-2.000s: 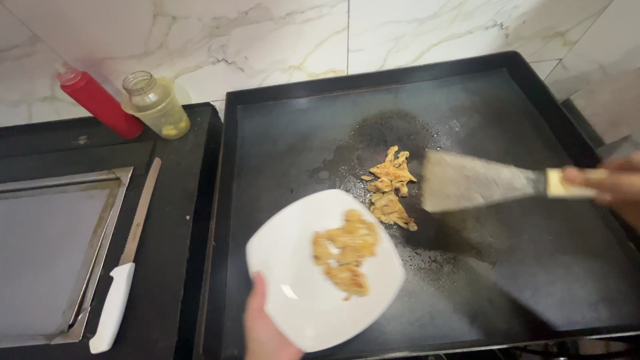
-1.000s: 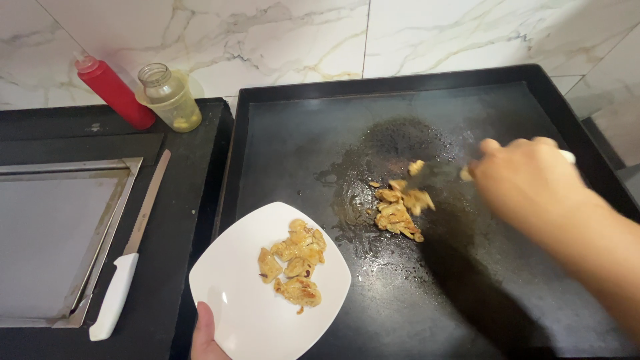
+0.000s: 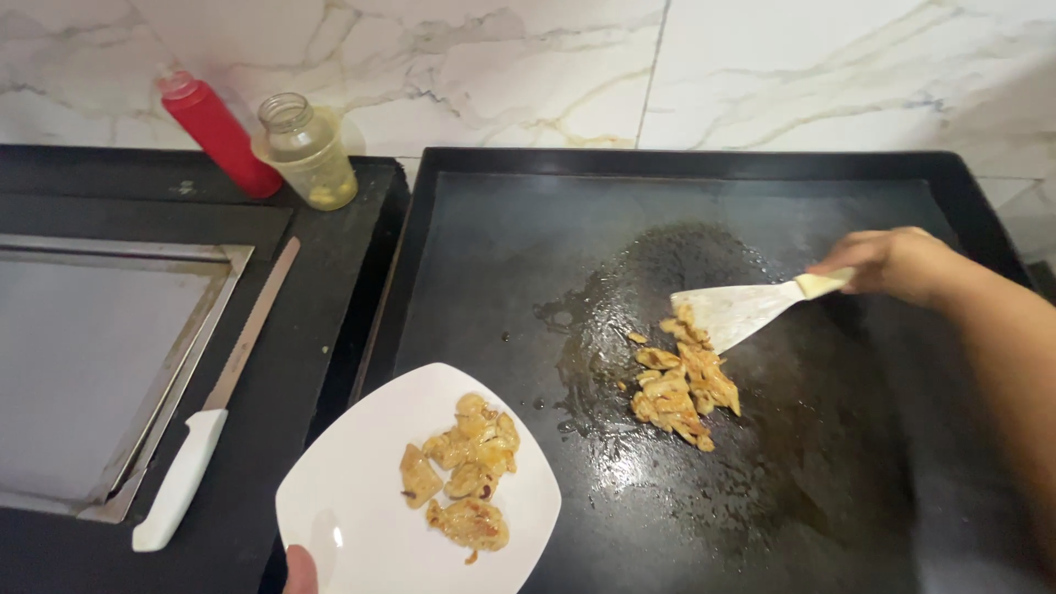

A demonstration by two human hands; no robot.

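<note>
My left hand (image 3: 300, 569) grips the lower left rim of a white square plate (image 3: 363, 470); only a finger shows, the rest being cut off by the frame. Browned pieces of cooked meat (image 3: 470, 445) lie on the plate's right half. My right hand (image 3: 895, 262) is closed around the pale handle of a metal spatula (image 3: 734, 312), over the flat black griddle (image 3: 511, 239). The spatula's blade edge touches a small heap of browned meat pieces (image 3: 672, 400) on the oily middle of the griddle. The plate is held above the griddle's front left corner.
Left of the griddle, a serrated knife (image 3: 186, 474) with a white handle lies on the black counter (image 3: 330, 272). Behind it stand a red squeeze bottle (image 3: 219, 136) and a clear jar in a plastic cup (image 3: 309, 161). A metal-framed panel (image 3: 82, 363) is at far left. Marble-patterned tiles rise behind.
The spatula blade has shifted from the right of the heap to its upper edge. The meat on the griddle is now more spread out. The plate has moved left, away from the heap.
</note>
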